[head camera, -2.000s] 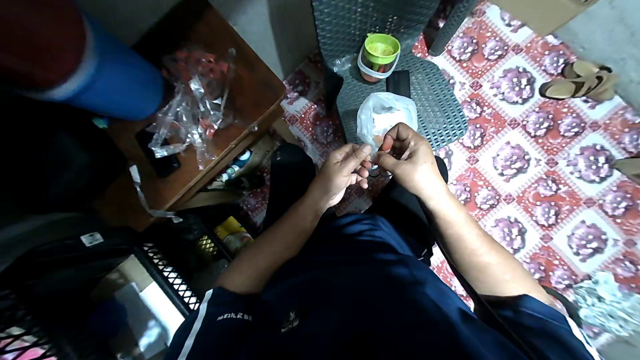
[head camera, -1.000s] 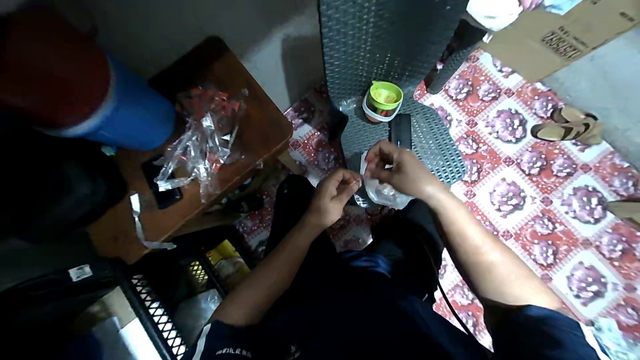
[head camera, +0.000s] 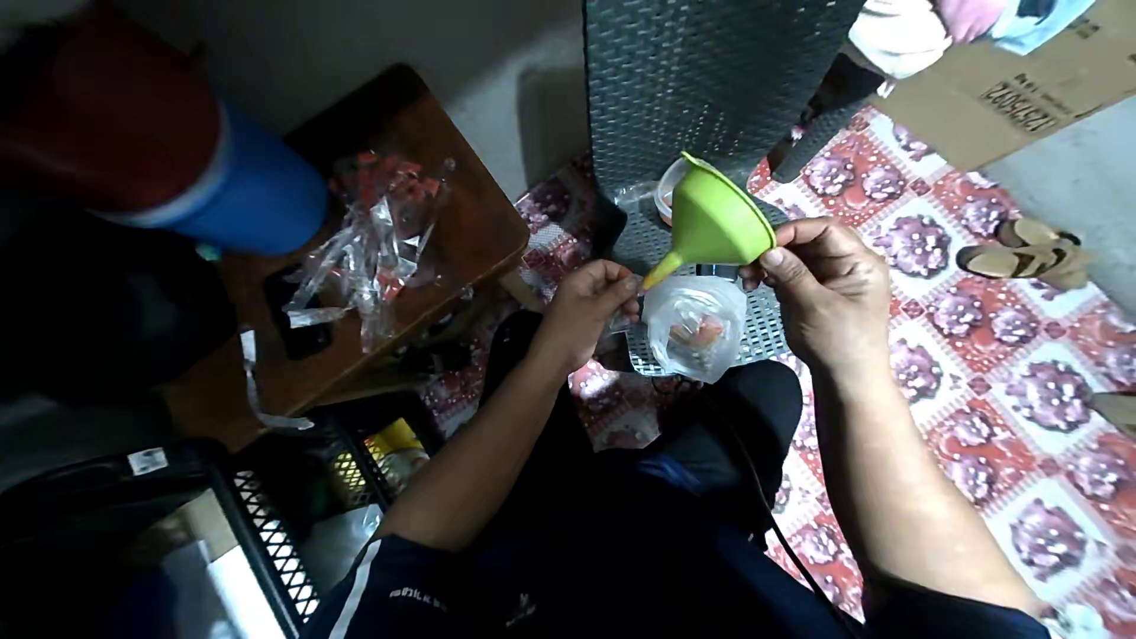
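Observation:
A green plastic funnel (head camera: 717, 222) is held by its rim in my right hand (head camera: 821, 288), tilted with its spout down to the left. At the spout's tip, my left hand (head camera: 590, 311) has its fingers pinched together; a bit of clear plastic seems to show below them, too small to make out surely. Just under the funnel, an open clear plastic bag (head camera: 695, 324) with something orange inside rests on the woven plastic chair (head camera: 768, 333). Behind the funnel stands a tub (head camera: 666, 191), mostly hidden. A dark flat object (head camera: 717, 271) lies partly covered by the funnel.
On the wooden table (head camera: 479, 204) at left lie crumpled clear plastic packets (head camera: 377, 240) and a dark phone-like object (head camera: 297, 324), beside a blue and red cooler (head camera: 257, 177). Black crates (head camera: 266, 524) stand lower left. Sandals (head camera: 1021, 257) and cardboard (head camera: 1021, 98) are at right.
The green funnel, earlier sitting in the tub on the chair, is now lifted in my right hand. Its spout has come to my left fingers.

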